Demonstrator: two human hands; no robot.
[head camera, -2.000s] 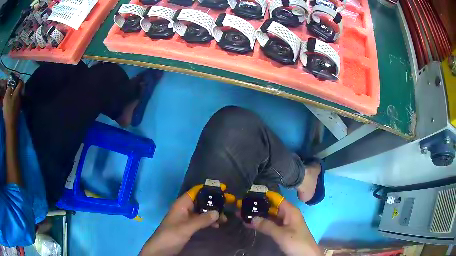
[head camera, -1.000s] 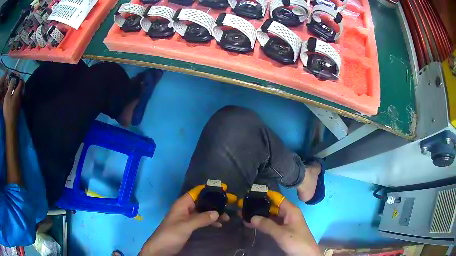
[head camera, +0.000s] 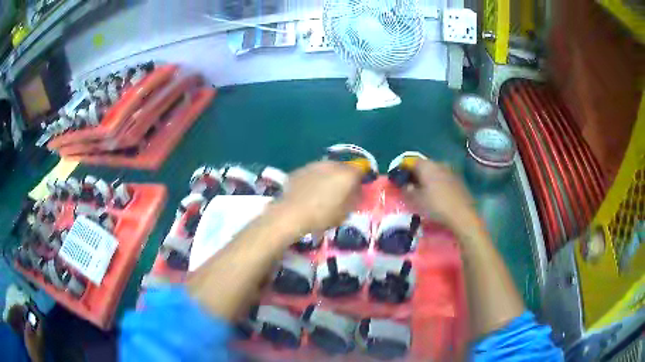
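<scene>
My left hand reaches to the far edge of the pink foam tray, its yellow-orange fingertips on a smartwatch with a pale band. My right hand is beside it, fingers on a second smartwatch. Both hands are blurred, and whether the watches rest in tray pockets cannot be told. Rows of black watches with pale bands fill much of the tray below my arms. A white paper sheet lies over its left part, partly behind my left forearm.
A second pink tray with watches and a printed sheet is at left, stacked pink trays behind. A white fan stands at the back. Round rolls, red rollers and a yellow guard are right. Another person's hand shows lower left.
The view has lifted from my lap to the bench. Both hands have moved from over my lap to the tray's far edge, with the watches at their fingers.
</scene>
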